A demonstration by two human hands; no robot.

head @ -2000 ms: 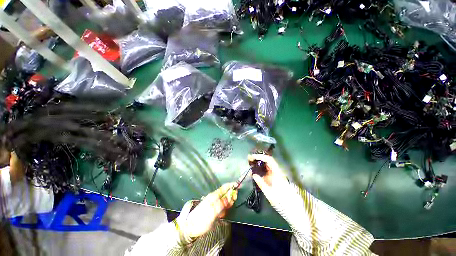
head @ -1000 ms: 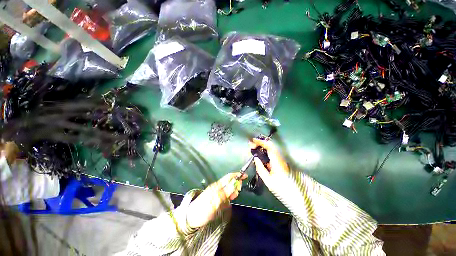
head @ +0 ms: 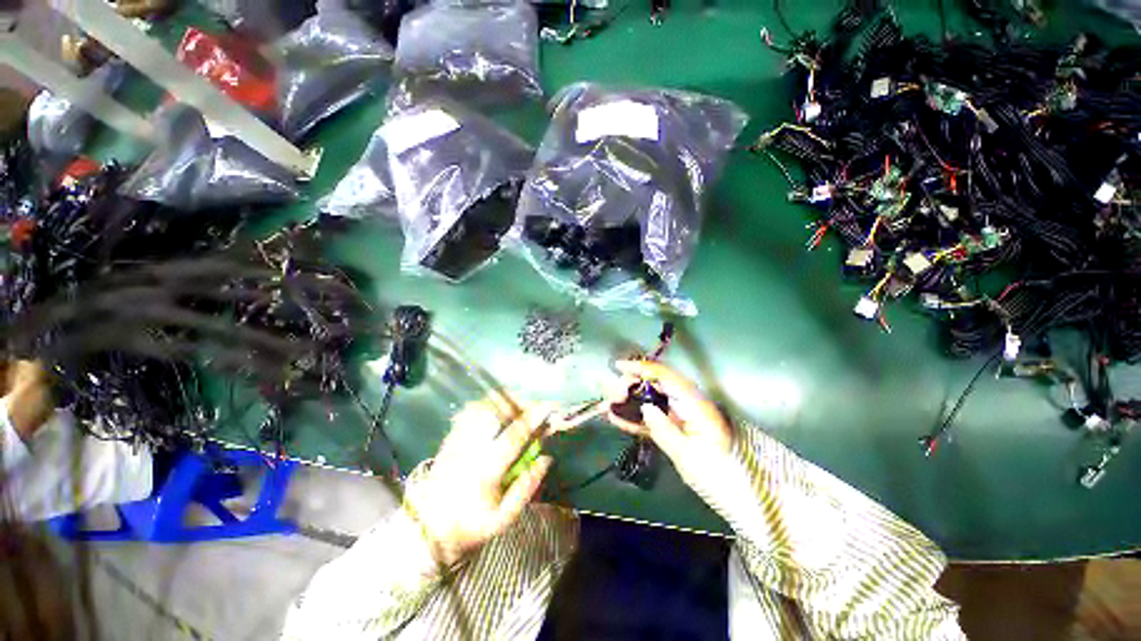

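My left hand [head: 482,482] holds a screwdriver [head: 526,458] by its yellow-green handle, its slim shaft pointing up and right towards my right hand. My right hand [head: 676,416] holds a small black housing [head: 643,397] between thumb and fingers, which partly cover it. The shaft's tip is near the housing; whether it touches cannot be told. A bundled black cable [head: 637,463] hangs or lies just below the housing. A loose heap of tiny grey screws [head: 549,336] lies on the green bench top beyond my hands.
Open plastic bags of black parts [head: 622,188] lie ahead. Cabled circuit boards [head: 951,213] are piled at right, black cabled units [head: 269,313] at left. One coiled unit [head: 407,344] lies left of the screws. Another person's hand [head: 28,398] shows at far left above a blue frame [head: 188,495].
My left hand has moved left and up, and the screwdriver lies at a flatter angle. My right hand still holds the housing, now slightly lower. The view has shifted from the oldest frame.
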